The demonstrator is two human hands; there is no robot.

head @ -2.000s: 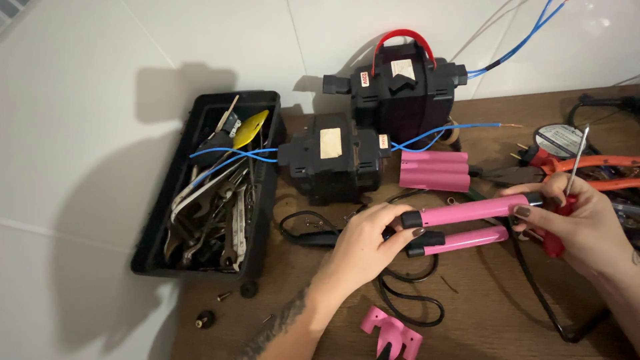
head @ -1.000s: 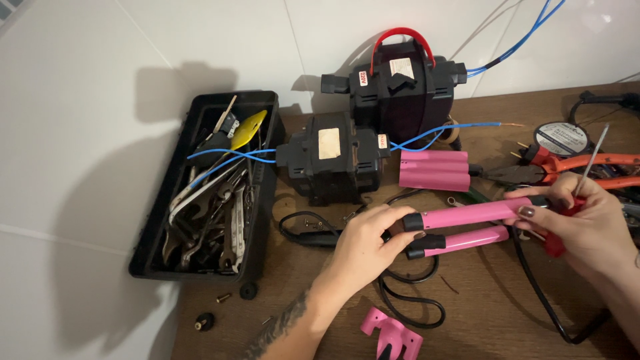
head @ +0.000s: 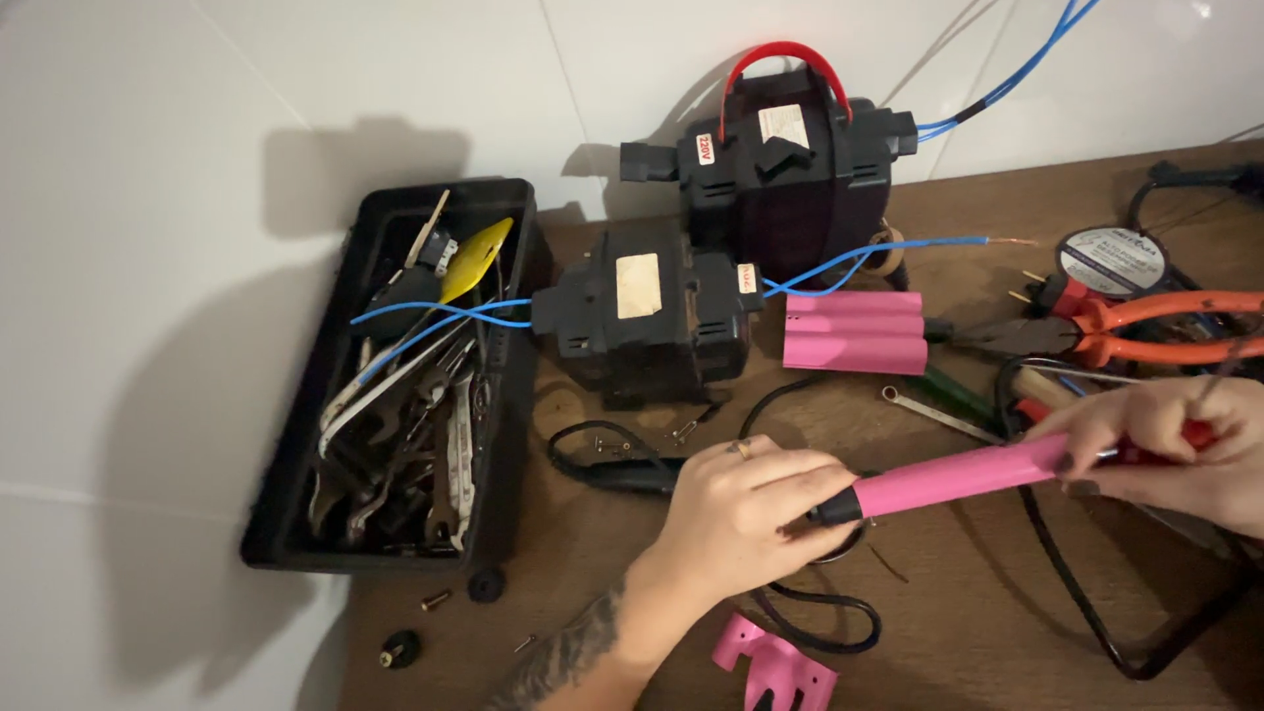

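My left hand (head: 755,518) grips the black end of a pink tube-shaped part (head: 963,476). At its other end, my right hand (head: 1170,454) pinches the pink part and also holds a screwdriver by its red handle (head: 1198,434); its blade is blurred. Only one pink tube shows between the hands; whether a second lies behind it, I cannot tell. A ribbed pink housing piece (head: 855,333) rests behind them on the wooden table. Another pink piece with cutouts (head: 775,667) lies below my left hand. A black cable (head: 859,632) loops beneath the hands.
A black tool tray (head: 267,494) with wrenches stands at left. Two black transformers (head: 642,306) with blue wires sit at the back. Orange-handled pliers (head: 1145,331), a spanner (head: 938,415) and a round labelled part (head: 1113,262) lie at right. Small screws (head: 612,446) and a black knob (head: 400,649) are scattered about.
The pink tubes have been turned, so the second, lower tube no longer shows. My right hand has moved a little right and down, and the screwdriver blade no longer points clearly upward.
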